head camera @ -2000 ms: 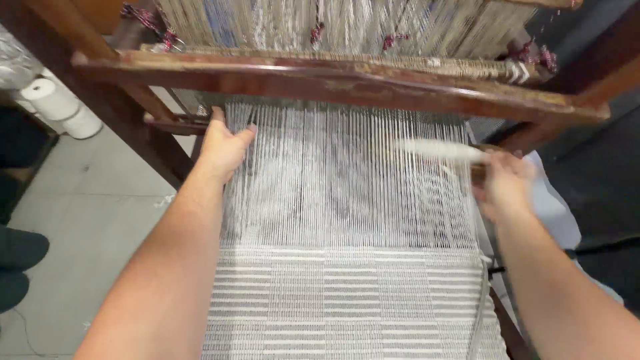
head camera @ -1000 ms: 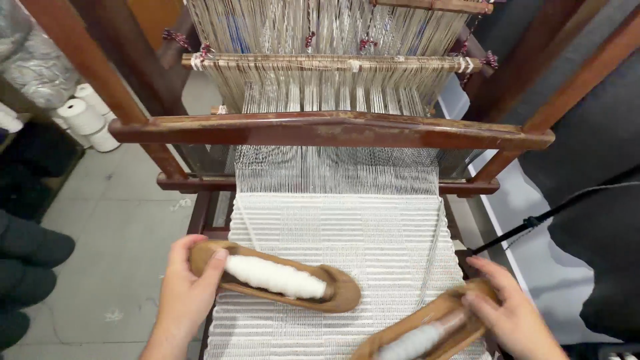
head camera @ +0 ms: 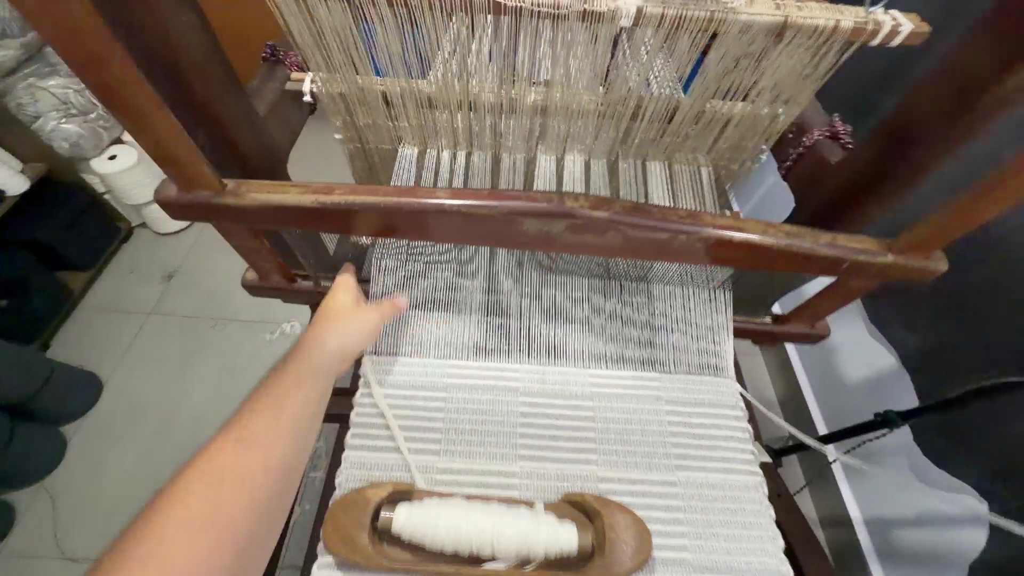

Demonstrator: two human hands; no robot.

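Observation:
My left hand (head camera: 356, 316) is at the left edge of the stretched warp threads (head camera: 552, 312), just below the loom's wooden beater (head camera: 544, 220). Its thumb points right over the threads, its fingers reach down past the edge, and I see nothing held in it. On the woven white and grey cloth (head camera: 560, 424) lies a wooden boat shuttle (head camera: 616, 532) with a bobbin of thick white yarn (head camera: 484, 528); a strand runs from it to the cloth's left edge. Another strand of yarn (head camera: 800, 436) leads from the right edge out to the right. My right hand is out of view.
String heddles (head camera: 544, 104) hang behind the beater. Loom posts (head camera: 128, 88) rise at both sides. Cones of white yarn (head camera: 120, 172) stand on the left, near dark rolls (head camera: 48, 384). A black rod (head camera: 904, 416) and pale sheeting (head camera: 880, 376) are at the right.
My left hand has let go of the white-yarn shuttle and moved up to the warp's left edge. My right hand, with the other shuttle a second ago, has left the view.

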